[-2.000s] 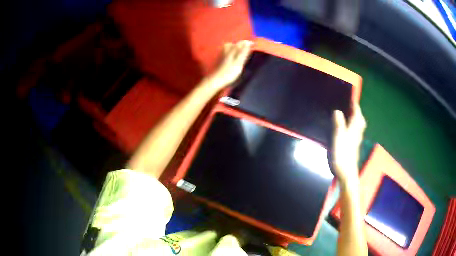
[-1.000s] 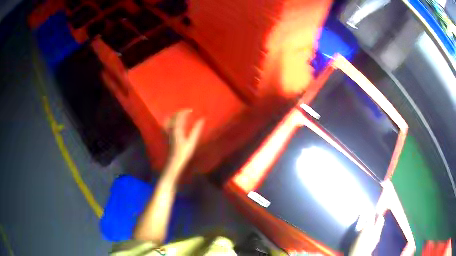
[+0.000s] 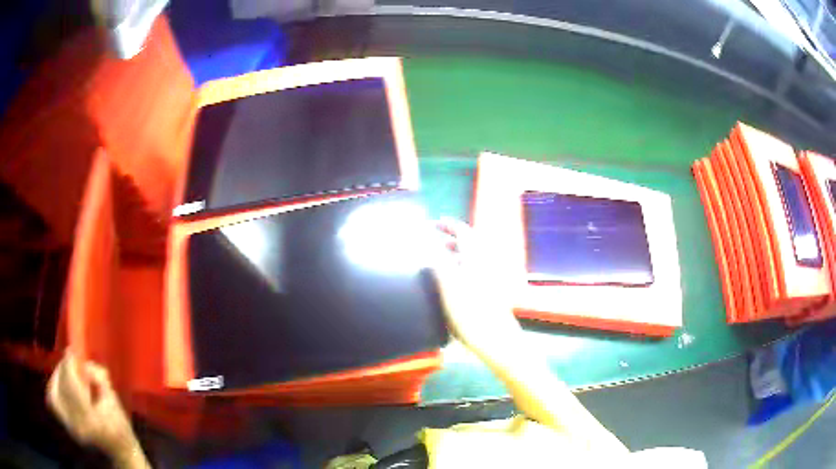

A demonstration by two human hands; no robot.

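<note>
A two-panel foam tray (image 3: 177, 302) lies on an orange stack, left of centre. Its far black panel (image 3: 302, 137) and near black panel (image 3: 312, 311) each have a white label at the left. My left hand (image 3: 90, 403) is at the far lower left, fingers closed on the near end of an upright orange foam slab (image 3: 92, 247). My right hand (image 3: 447, 249) is at the near panel's right edge; glare and blur hide whether it grips. Right of it, a one-panel foam tray (image 3: 596, 321) holds a smaller dark panel (image 3: 587, 238).
Orange tray stacks (image 3: 756, 220) stand at the right on the green bench (image 3: 550, 110). More orange slabs (image 3: 142, 101) stand at the upper left, beside a blue object (image 3: 238, 50). A rail (image 3: 513, 23) curves behind. Blue material (image 3: 793, 371) is below the bench at the right.
The view has swung right and levelled. My left hand, open over the left orange surface before, is now closed on an upright slab. My right hand still is by the near panel's right side.
</note>
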